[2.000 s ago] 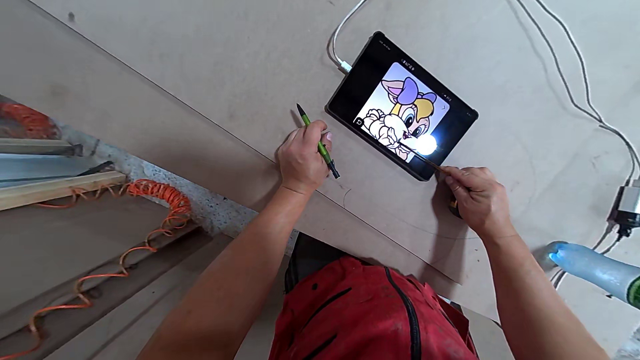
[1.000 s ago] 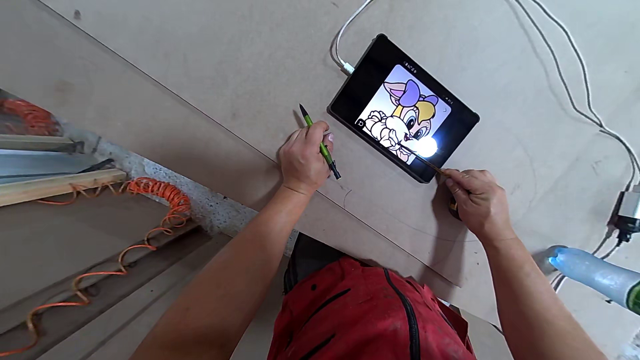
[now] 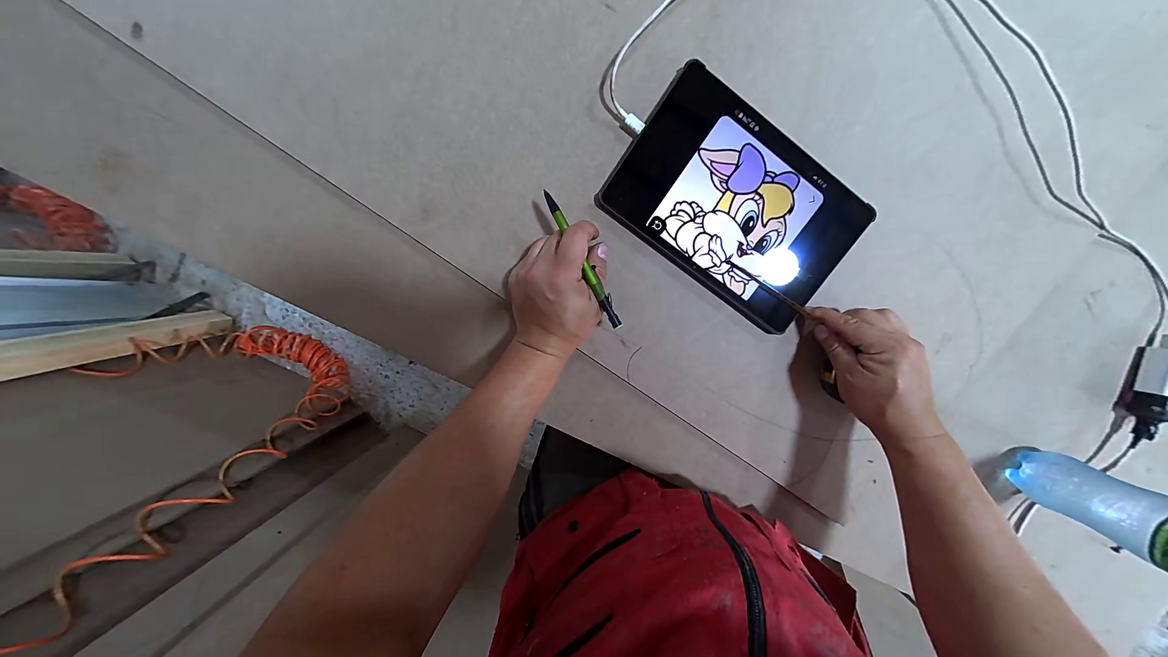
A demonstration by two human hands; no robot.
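Observation:
My left hand (image 3: 557, 287) holds a green mechanical pencil (image 3: 584, 260), its black ends sticking out on both sides of the fingers, and rests on the tan board (image 3: 365, 137). My right hand (image 3: 876, 365) pinches a thin brown stick (image 3: 776, 297) whose far end lies over the lit screen of the black tablet (image 3: 666, 137). The screen shows a cartoon rabbit with a purple bow. A dark rounded object (image 3: 829, 379) is partly hidden beside my right palm; I cannot tell if it is held. Faint curved pencil lines run across the board near both hands.
A white cable (image 3: 616, 68) plugs into the tablet's left side. More white cables (image 3: 1049, 82) run to an adapter (image 3: 1150, 383) at right. A plastic bottle (image 3: 1090, 497) lies below it. An orange coiled hose (image 3: 292, 351) and wooden strips (image 3: 119, 342) sit left, past the board's edge.

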